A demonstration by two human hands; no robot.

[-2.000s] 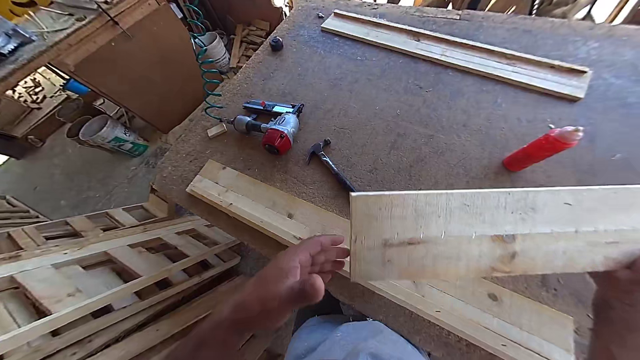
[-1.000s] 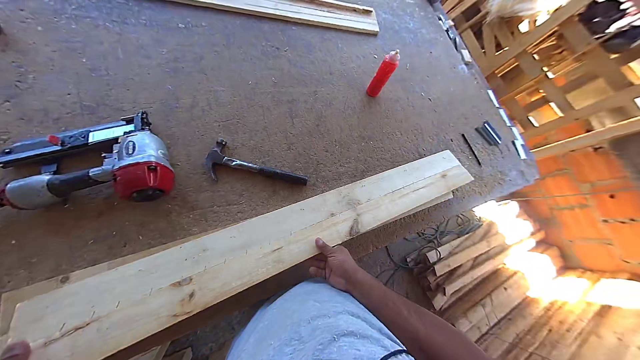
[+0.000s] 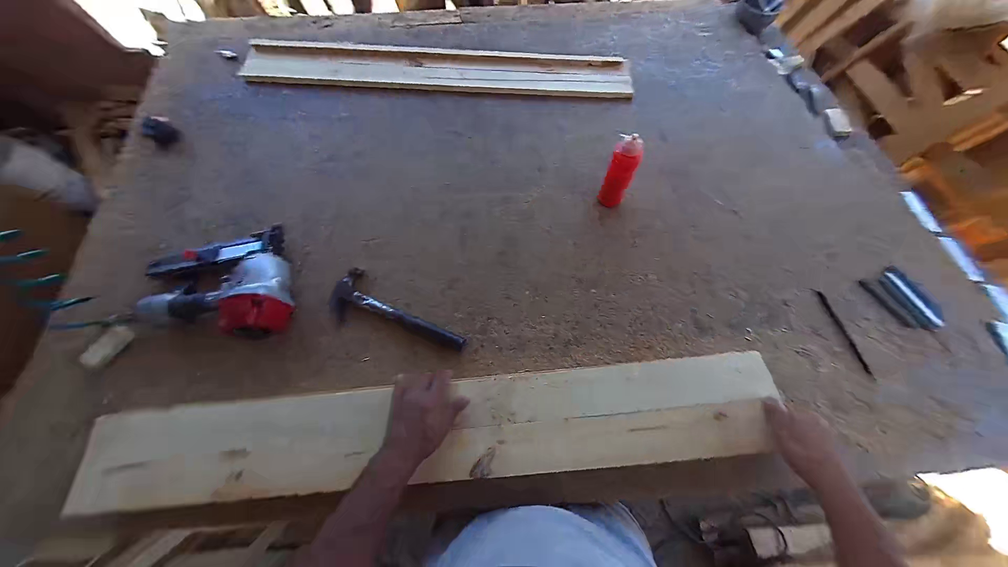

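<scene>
A long pale wooden board assembly (image 3: 591,417) lies along the near edge of the workbench. Across its middle rests my left hand (image 3: 423,417), its fingers at the far edge; whether it grips the wood is unclear. My right hand (image 3: 795,433) holds the board's right end. Just beyond the board lies a claw hammer (image 3: 398,315) with a dark handle. Left of the hammer is a pneumatic nailer or stapler (image 3: 236,287) with a red cap. A red squeeze bottle (image 3: 620,172) stands farther back.
A second wooden assembly (image 3: 433,71) lies at the workbench's (image 3: 488,205) far side. On the right are a thin dark rod (image 3: 843,332) and metal strips, perhaps staples (image 3: 902,298). A small pale block (image 3: 108,346) sits near the green coiled hose (image 3: 31,279).
My left hand has moved from the board's left end to its middle, and my right hand to its right end. The view has swung strongly.
</scene>
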